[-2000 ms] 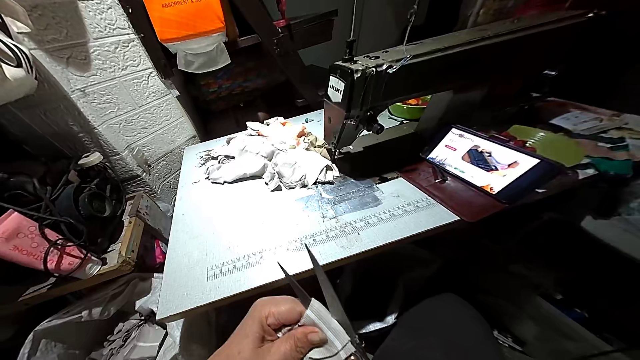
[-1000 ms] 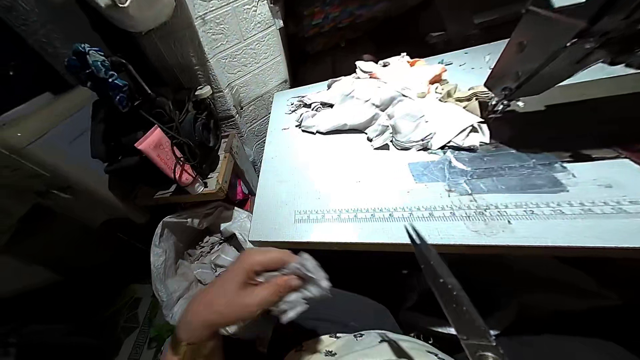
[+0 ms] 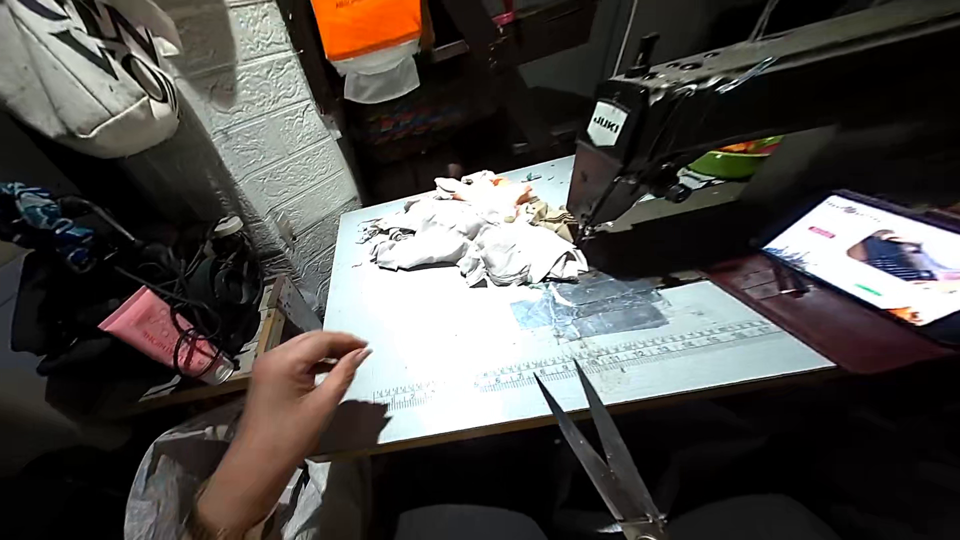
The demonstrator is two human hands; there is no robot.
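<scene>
My left hand (image 3: 292, 397) is over the front left corner of the white sewing table (image 3: 442, 330), thumb and fingers curved toward each other with nothing between them. Metal scissors (image 3: 607, 465) point up at the table's front edge with their blades parted; their handles and my right hand lie below the view. A heap of white fabric pieces (image 3: 480, 232), with some orange and tan ones, lies beside the needle area of a black Juki sewing machine (image 3: 622, 150). A printed ruler scale (image 3: 562, 367) runs along the front of the table.
At the right a lit tablet or phone (image 3: 870, 255) rests on a dark red surface (image 3: 787, 322). A plastic bag (image 3: 172, 472) hangs open below the left corner. Left of the table are a pink tube (image 3: 161, 334), black cables and a wooden box edge (image 3: 277, 315); a white brick wall (image 3: 277, 112) stands behind.
The crumpled white fabric in my left hand one second ago is gone from it. That hand has risen from beside the plastic bag to the table corner. The scissor blades now stand apart.
</scene>
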